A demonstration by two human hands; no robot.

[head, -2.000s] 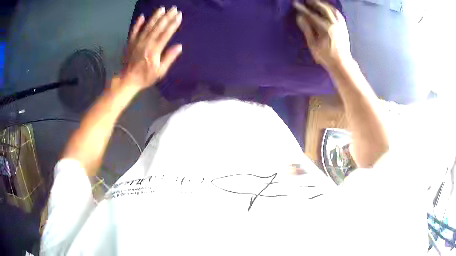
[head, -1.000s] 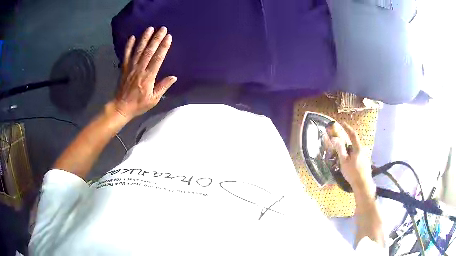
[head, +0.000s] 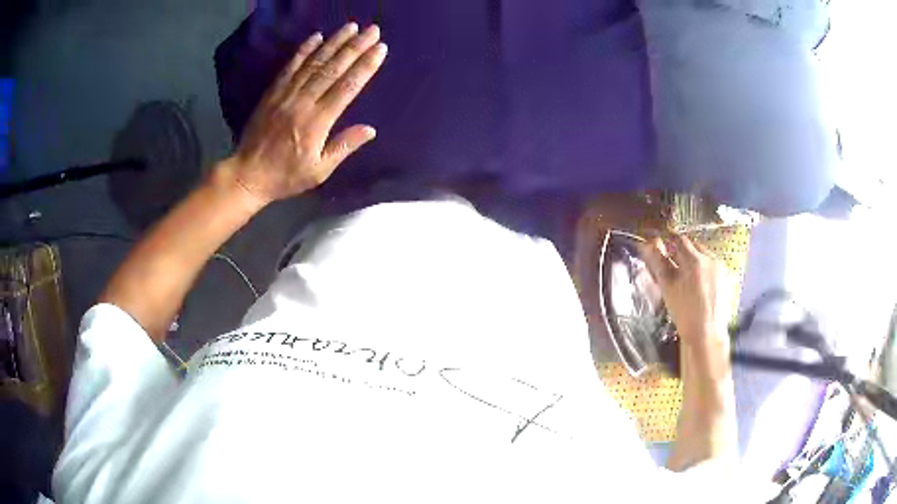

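The dark purple garment (head: 443, 98) is spread over the padded ironing table (head: 743, 108), with a faint seam line running down it. My left hand (head: 305, 123) lies flat on the garment's left part, fingers spread, holding nothing. The steam iron (head: 631, 300) sits on the yellow dotted rest pad (head: 644, 399) at the right, its pointed end away from me. My right hand (head: 693, 285) is on the iron's handle, fingers curled round it; the handle is mostly hidden under the hand.
A black hose (head: 787, 364) runs from the iron to the right. A round dark fan base (head: 157, 157) with a pole stands on the floor at the left. A strapped cardboard box (head: 34, 315) is at the lower left. Bright light washes out the right side.
My right hand has moved from the garment down to the iron and closed on its handle. My left hand has stayed on the garment, shifting slightly up and right since a second ago.
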